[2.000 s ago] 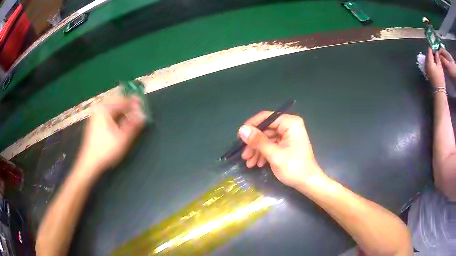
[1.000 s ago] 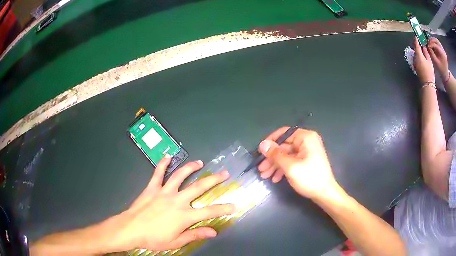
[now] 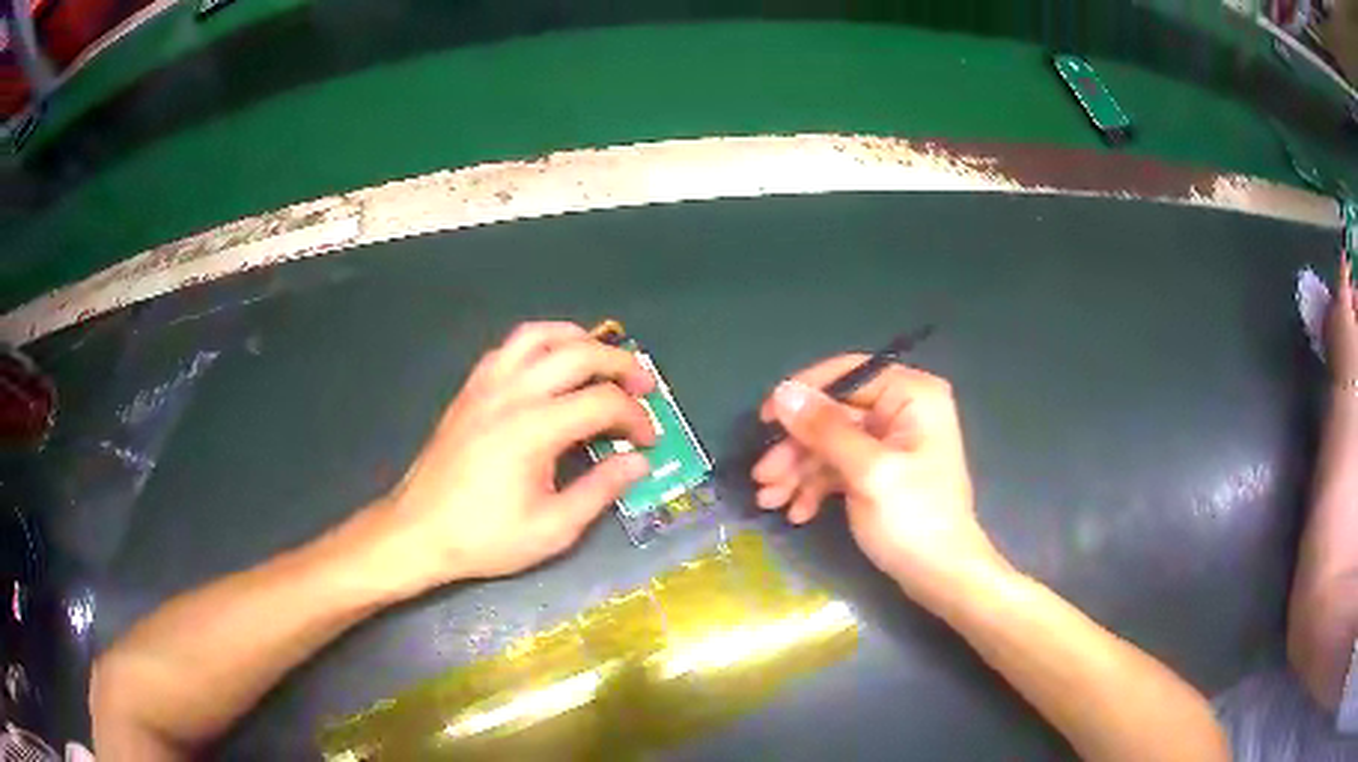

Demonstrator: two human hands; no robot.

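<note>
A phone assembly (image 3: 673,457) lies on the dark mat, its green board partly covered by my left hand (image 3: 554,432). My left hand's fingers and thumb rest on and hold its left side. An orange tab (image 3: 608,331) shows at its far end; its near end is black with small spots. My right hand (image 3: 856,447) holds dark tweezers (image 3: 889,360) like a pen, right of the phone; their tips are blurred. The yellow tape sheet (image 3: 655,633) lies flat just below the phone, shiny with glare.
The green conveyor (image 3: 655,82) runs across the back behind a worn pale edge strip (image 3: 596,167). Another phone unit (image 3: 1092,97) lies on it at the back right. A co-worker's arm (image 3: 1325,551) is at the right edge. Clear film (image 3: 149,410) lies at the left.
My left hand has left the tape sheet and now holds the phone, which sits further right, close above the sheet. My right hand stays nearly in place with the tweezers. The view has shifted.
</note>
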